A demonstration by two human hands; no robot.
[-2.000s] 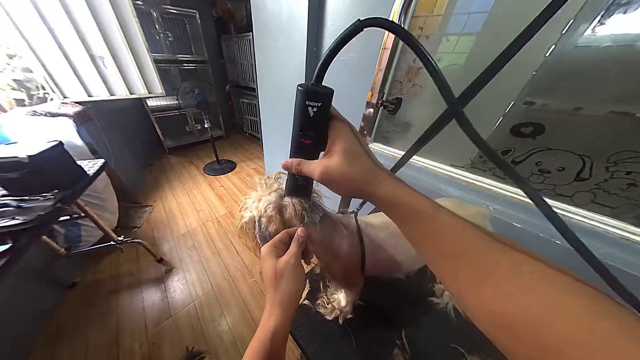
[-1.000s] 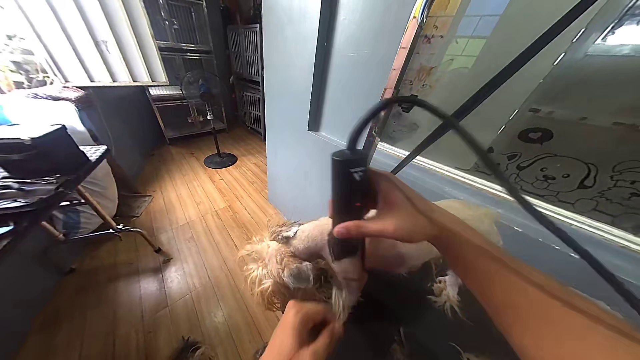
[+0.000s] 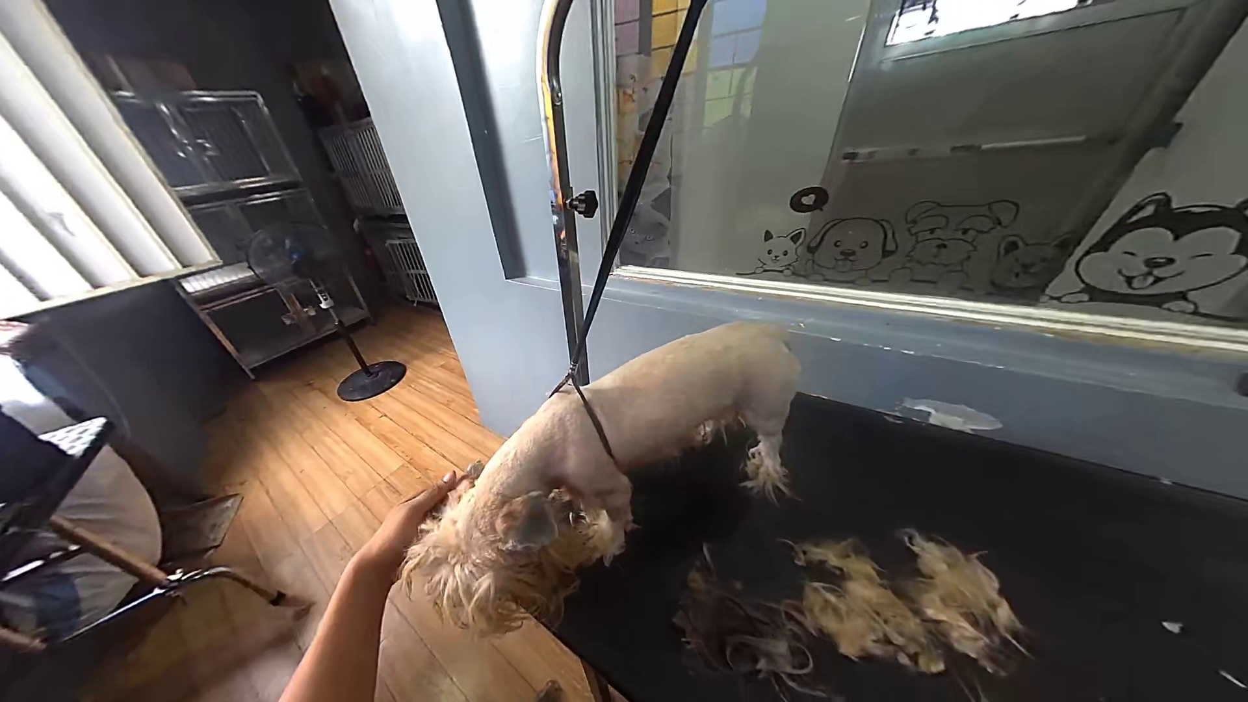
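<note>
A dog [image 3: 663,390] with a closely clipped body and shaggy head stands on a black grooming table [image 3: 877,487], its head lowered over the table's near left edge. Around its body runs a thin dark loop, joined to a black strap [image 3: 643,175] that rises beside a metal grooming arm [image 3: 558,127]. My left hand [image 3: 424,512] rests against the left side of the dog's head; its fingers are partly hidden by the fur. My right hand and the clipper are out of view.
Clumps of cut fur [image 3: 877,604] lie on the table's near part. A window ledge [image 3: 926,307] runs behind the table. A pedestal fan [image 3: 370,378] and metal cages [image 3: 263,214] stand back left, a folding chair [image 3: 107,556] at the left.
My right hand, earlier holding a black corded clipper at the dog's foreleg, has left the view with it. My left hand has moved from the foreleg to the head. The view has swung right.
</note>
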